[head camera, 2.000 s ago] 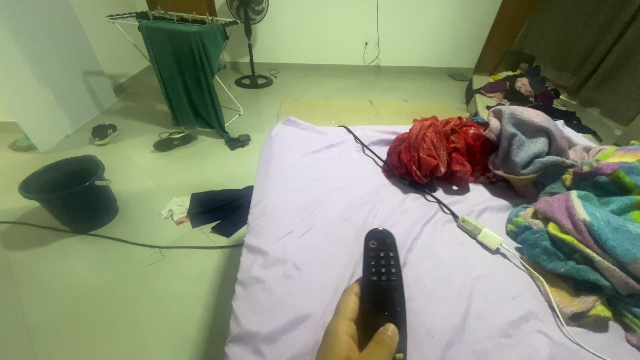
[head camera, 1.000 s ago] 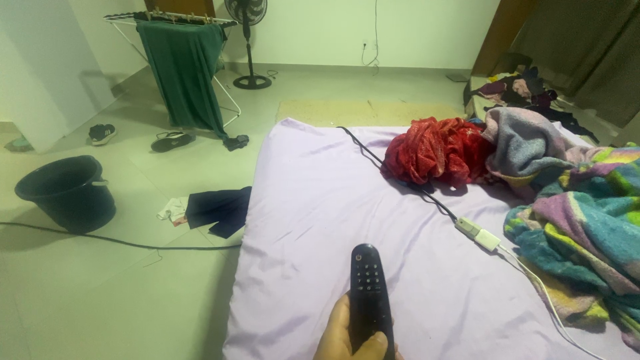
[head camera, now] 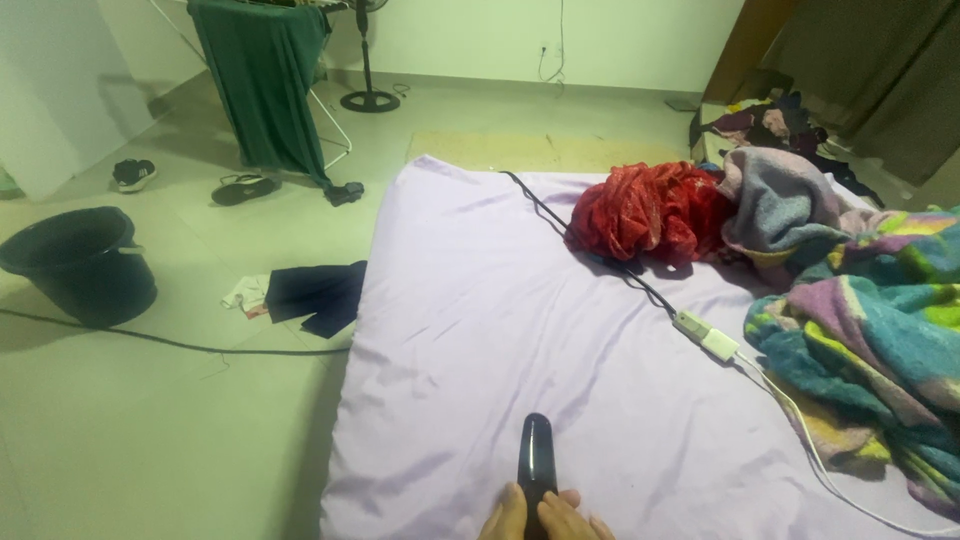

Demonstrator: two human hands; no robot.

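Note:
A black remote control (head camera: 537, 457) points away from me above the lilac bed sheet (head camera: 450, 375), near the bottom of the view. Its glossy, buttonless side faces up. My left hand (head camera: 505, 516) grips it from the left, and my right hand (head camera: 570, 517) has its fingers on the right side. The lower end of the remote is hidden between the hands and by the frame's edge.
On the bed lie a red cloth bundle (head camera: 645, 214), a multicoloured blanket (head camera: 862, 322) and a white charger (head camera: 718, 345) on a black cord. A dark bucket (head camera: 82, 262), shoes, dark clothing and a cable are on the floor at left, with a draped drying rack behind.
The remote's keypad faced up in the earlier frames; now its smooth side does. A second hand has come onto it, where one hand held it before.

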